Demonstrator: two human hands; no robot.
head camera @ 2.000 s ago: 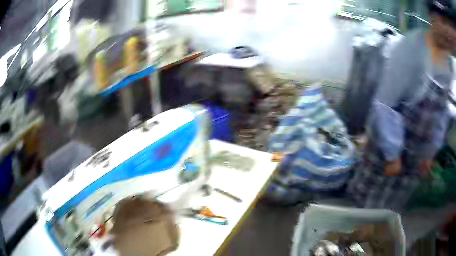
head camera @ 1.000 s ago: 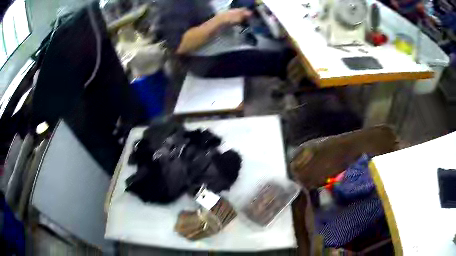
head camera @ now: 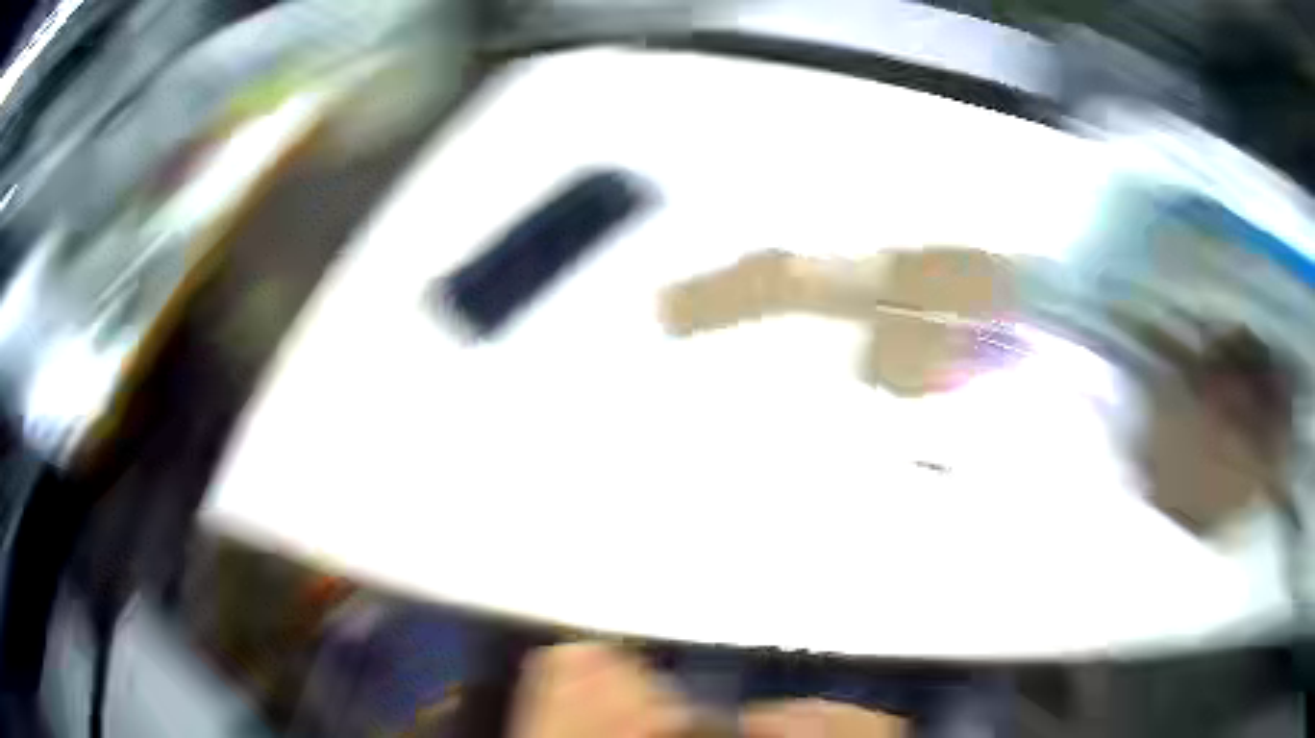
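Note:
The view is blurred. Brown cut pieces lie on the white machine table, stretching right to the pink-lit needle area. The brown stack is at the right, beside the machine. The sewing machine's blue band shows smeared at the upper right. My left hand and my right hand seem to show as skin-coloured patches below the table's front edge, cut off by the picture's bottom. Their fingers and anything in them cannot be made out.
A black rectangle, perhaps a phone, lies on the left part of the white table. Blue-purple cloth is below the table's front left corner. Another table edge shows blurred at the far left.
The view has swung from the side table with black and brown bundles to the machine table. The skin-coloured patches at the bottom have come into view.

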